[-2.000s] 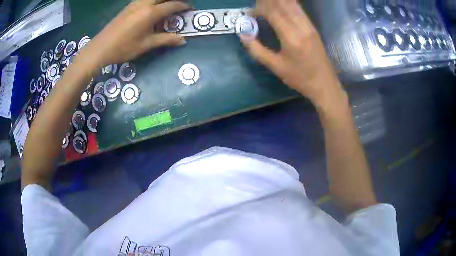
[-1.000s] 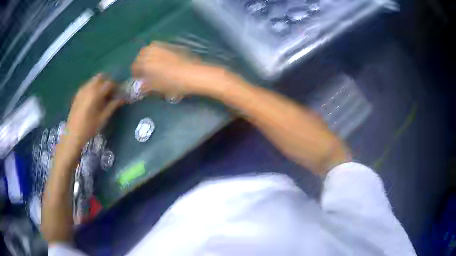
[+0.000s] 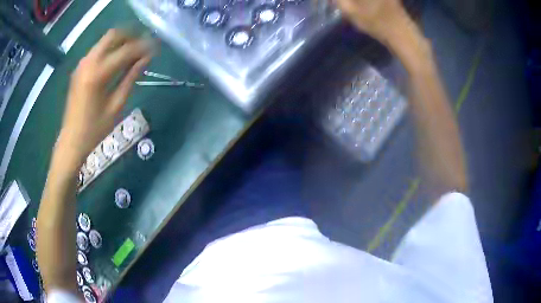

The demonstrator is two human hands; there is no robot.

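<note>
The clear blister tray lies at the top centre with dark rings around light centres in its pockets. My right hand is at its upper right edge, partly cut off by the picture; its grip is unclear. My left hand is blurred above the mat, left of the tray, fingers apart, with nothing visible in it. The strip fixture lies on the mat below my left hand, partly hidden by my wrist. A round part lies beside it and another lies nearer me.
Open tweezers lie left of the tray. A loose pile of round parts is at lower left, near a green label. A pale dimpled tray sits below bench level at right. A red-framed item is at upper left.
The view has swung right. My hands, earlier close together at the fixture, are apart: the right has moved to the blister tray, the left is off the fixture, which lies on the mat.
</note>
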